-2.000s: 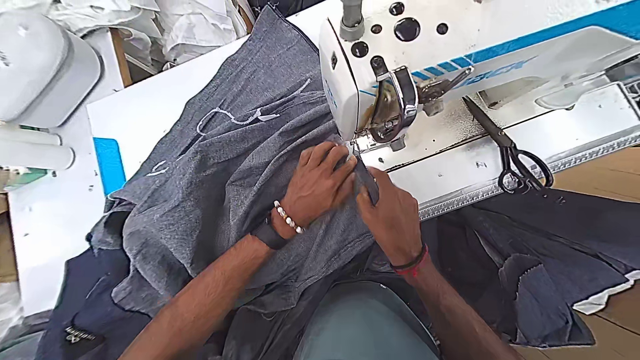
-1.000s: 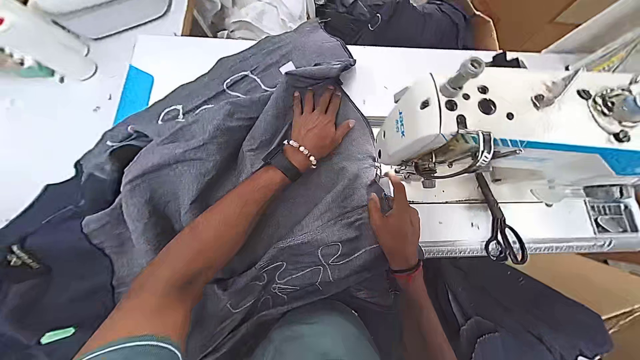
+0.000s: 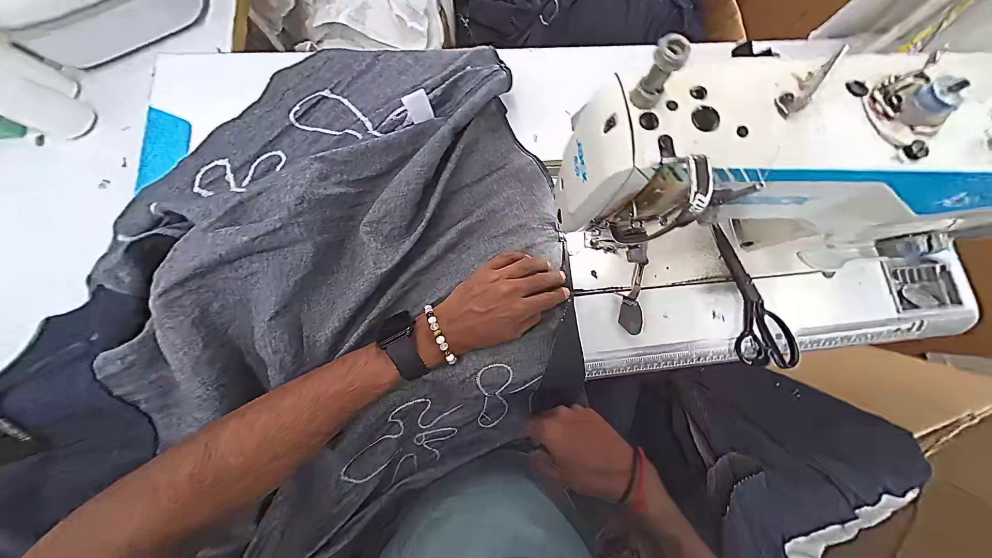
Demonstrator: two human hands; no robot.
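A grey fabric piece (image 3: 310,225) with white stitched outlines covers the left of the sewing table, its right edge running by the needle area of a white sewing machine (image 3: 666,139). My left hand (image 3: 504,302), with a black watch and bead bracelet at its wrist, lies flat on the fabric just below the presser foot, fingertips at the edge. Lower down, near my lap, my right hand (image 3: 581,449) is closed on the dark edge strip (image 3: 564,368) of the fabric; its fingers are blurred and partly hidden.
Black-handled scissors (image 3: 756,310) lie on the machine bed, right of the needle. Dark cloth (image 3: 798,457) hangs past the table's front edge beside cardboard (image 3: 868,387). White cloth (image 3: 349,23) and dark cloth (image 3: 581,19) sit behind the table.
My left hand has moved from the upper part of the fabric down to its edge below the needle. My right hand has left the presser foot area and moved down toward my lap.
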